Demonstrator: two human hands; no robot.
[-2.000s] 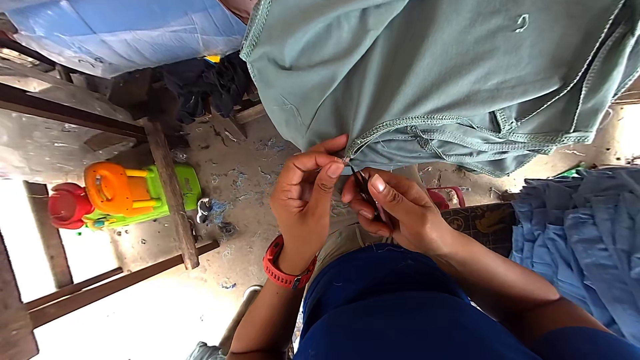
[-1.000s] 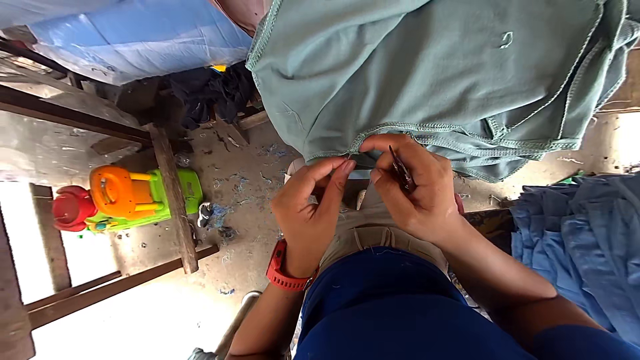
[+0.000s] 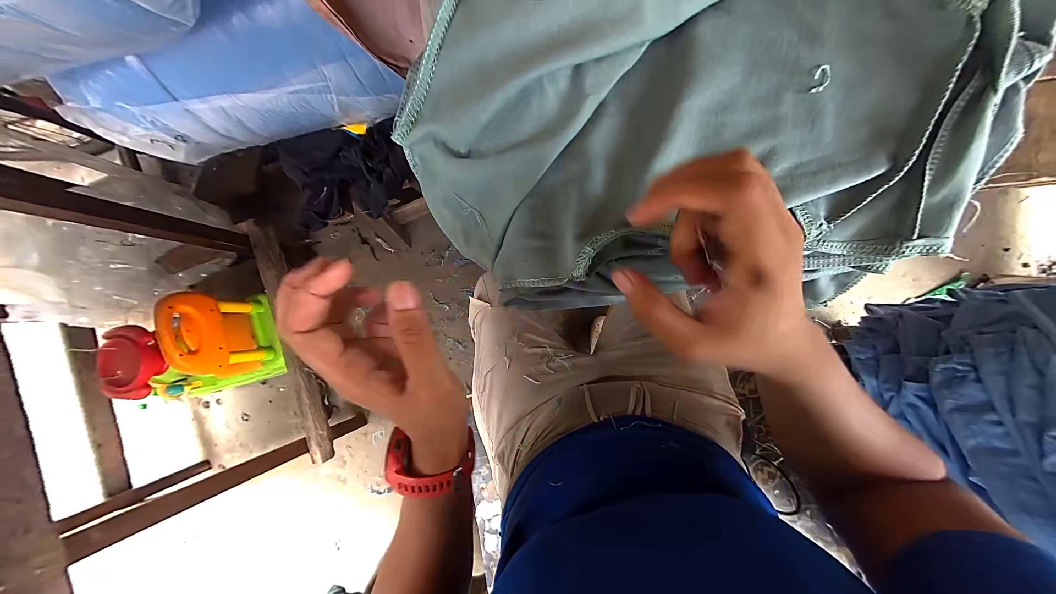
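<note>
Grey-green fabric with overlocked seam edges (image 3: 577,157) spreads in front of me and hangs down over my knees; a loose loop of thread lies on it. My left hand (image 3: 363,338), a red watch on its wrist, is raised to the left of the fabric, fingers apart, holding nothing. My right hand (image 3: 734,264) is blurred above the fabric's near edge, thumb and index finger spread. Its other fingers curl around a small dark metal tool (image 3: 708,252), mostly hidden in the palm; its kind cannot be told for certain.
Blue fabric pieces (image 3: 965,388) are heaped at the right. Plastic-wrapped blue bundles (image 3: 239,74) stand at the upper left, above dark cloth (image 3: 338,173). A wooden frame (image 3: 289,330) and an orange, red and green plastic toy (image 3: 198,334) are at the left. Thread scraps litter the floor.
Both hands were close together at the fabric's near edge; they have now moved apart, the left hand to the left. The left fingers, earlier pinched, have opened.
</note>
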